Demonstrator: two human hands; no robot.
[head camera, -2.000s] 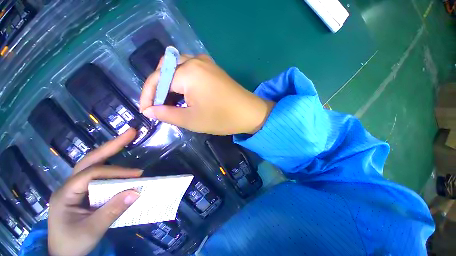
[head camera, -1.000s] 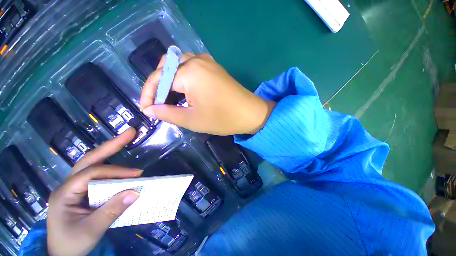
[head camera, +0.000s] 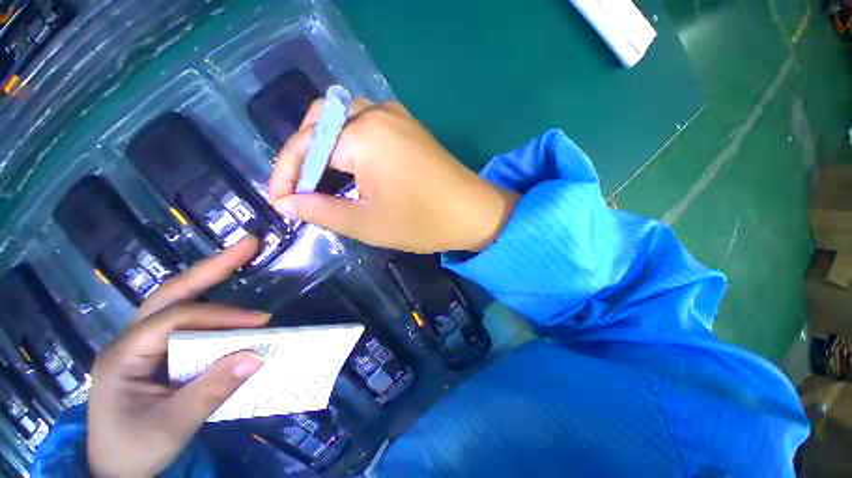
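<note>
My right hand (head camera: 360, 177) is shut on silver-grey tweezers (head camera: 324, 140), over the lower end of a black handheld device (head camera: 182, 168) in a clear tray pocket. The tweezer tips are hidden by my fingers. My left hand (head camera: 163, 392) holds a white label sheet (head camera: 290, 373) with rows of tiny dots between thumb and fingers. Its index finger points out and its tip is at the device's lower end, beside the silver-white patches. Several more black devices with orange side marks lie in the clear tray (head camera: 210, 63), some partly covered by my hands and the sheet.
Stacked clear trays (head camera: 84, 93) with ridged edges are at the upper left. A white oblong block (head camera: 615, 30) lies on the green table (head camera: 486, 56) at the top. My blue sleeve crosses the middle right. Cardboard boxes (head camera: 831, 210) stand at the right edge beyond the green floor.
The view has shifted very slightly. My right hand with the tweezers sits a little further right over the same device. My left hand and the sheet look almost unchanged.
</note>
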